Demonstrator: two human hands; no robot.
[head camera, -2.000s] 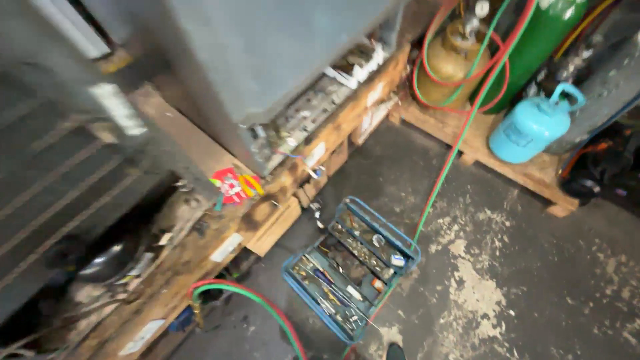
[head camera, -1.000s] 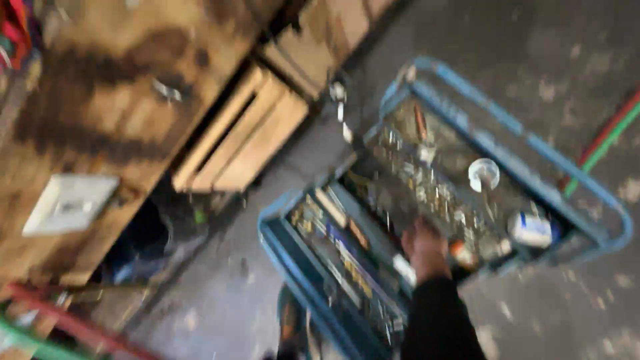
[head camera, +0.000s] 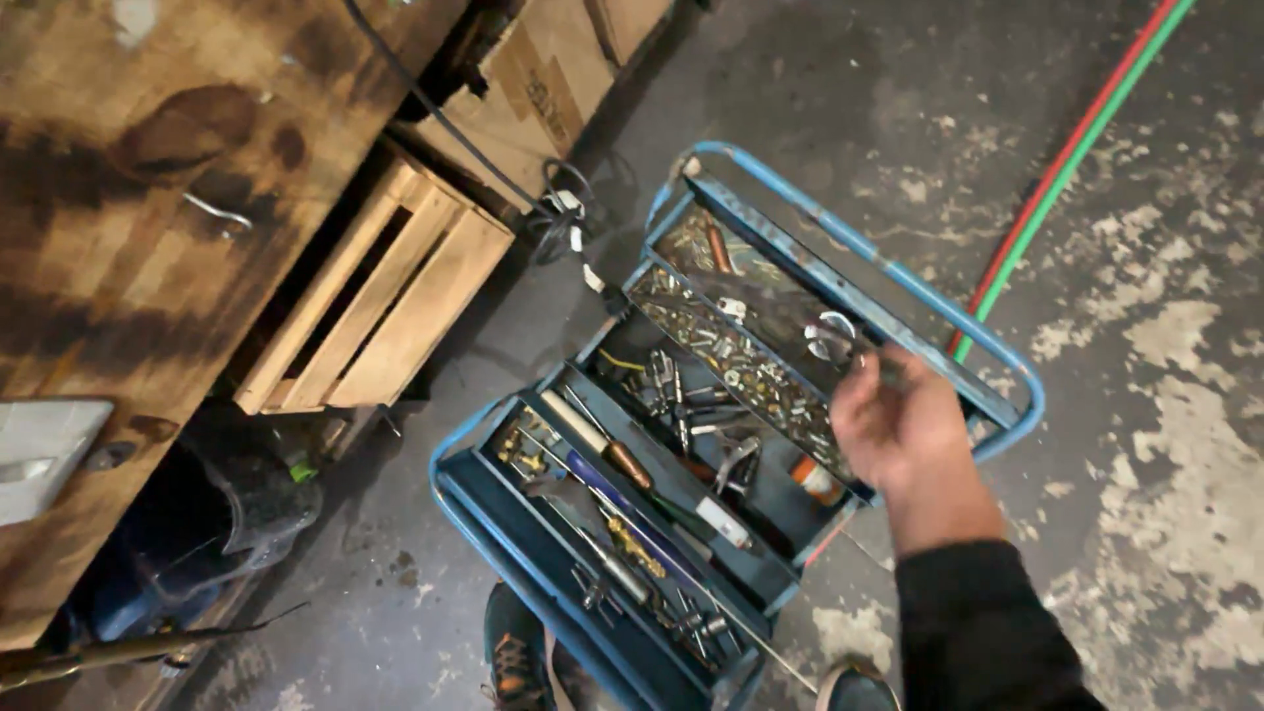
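Note:
My right hand (head camera: 894, 425), in a dark sleeve, is over the right end of the upper tray of an open blue metal toolbox (head camera: 879, 259). Its fingers are bent near a shiny round metal piece (head camera: 831, 336); whether they grip anything is unclear. Beside the hand, a tray compartment holds many screws and small fittings (head camera: 741, 360). The middle well holds pliers (head camera: 739, 464) and other tools, with an orange-and-white container (head camera: 818, 479) at its right end. Screwdrivers, a wooden-handled tool (head camera: 628, 464) and brass fittings (head camera: 632, 545) lie in the near trays. My left hand is out of view.
A stained wooden workbench (head camera: 247, 89) runs along the left, with a slatted wooden crate (head camera: 395, 306) and a cardboard box (head camera: 538, 89) beside it. A black cable (head camera: 444, 123) hangs toward the floor. Red and green hoses (head camera: 1076, 168) cross the floor. My shoes (head camera: 513, 642) stand near the toolbox.
The view has come much closer to the toolbox since two seconds ago. My right hand, absent then, has moved from the middle of the toolbox to the right end of its upper tray.

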